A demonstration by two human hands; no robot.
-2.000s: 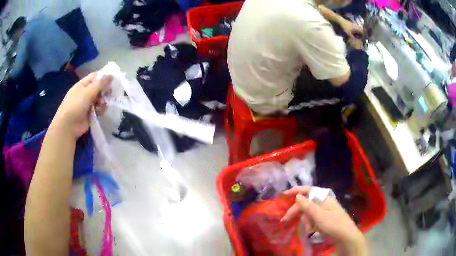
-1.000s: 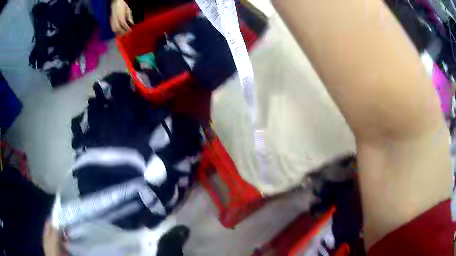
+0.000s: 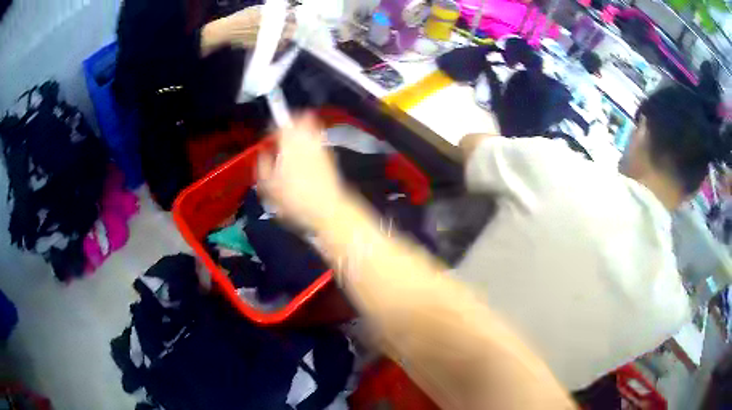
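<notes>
My right hand is blurred and reaches in from the lower right over a red crate. A white strip, which looks like the care label strip, rises from its fingertips, bends, and runs up to the top edge. My fingers appear closed on the strip's lower end; the exact grip is blurred. No print can be read on it. My left hand is out of the picture.
The red crate holds dark and green cloth. Dark cloth pieces lie on the floor. A person in a pale shirt sits at right by white tables. Another person's forearm is at the top, beside the strip.
The view has swung toward the tables. My right arm now reaches forward to the upper left with the strip. My left hand, in view two seconds ago, is gone.
</notes>
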